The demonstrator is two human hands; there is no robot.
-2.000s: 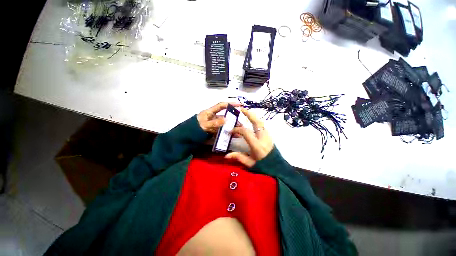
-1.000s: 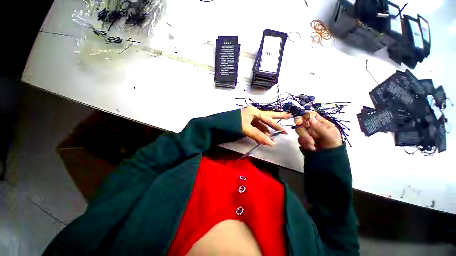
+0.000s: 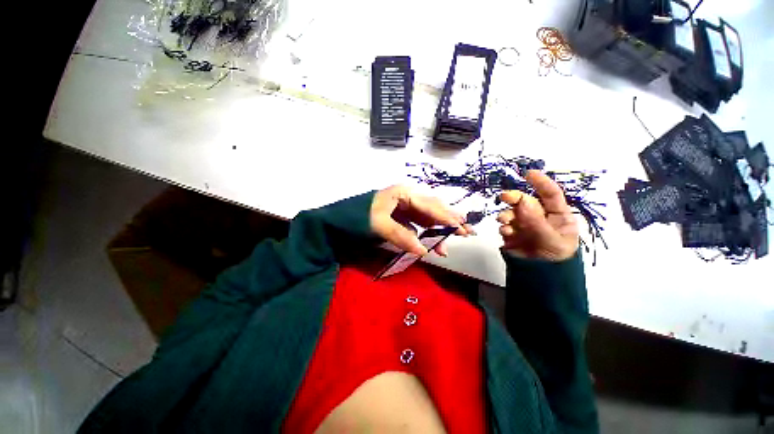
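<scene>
My left hand (image 3: 410,222) is shut on a hang tag (image 3: 402,263), tilted at the table's front edge, with a pale face and dark border showing. My right hand (image 3: 540,222) is to its right, over the near side of the pile of black strings (image 3: 586,185), fingertips pinched on a thin black string (image 3: 485,215) that runs toward the tag's upper end. The printed tag stack (image 3: 391,102) and the white-faced tag stack (image 3: 466,95) stand beyond my hands. Whether the string passes through the tag cannot be told.
Strung tags (image 3: 698,186) lie heaped at the right. Bundled tags (image 3: 636,42) stand at the upper right beside rubber bands (image 3: 554,49). A clear bag of strings (image 3: 212,30) lies at the upper left. A brown carton (image 3: 170,275) is below the white table (image 3: 195,161).
Since two seconds ago my right hand has left the tag and moved right to the string pile. Over the last second my left hand has moved slightly left with the tag, and a string now shows between my hands.
</scene>
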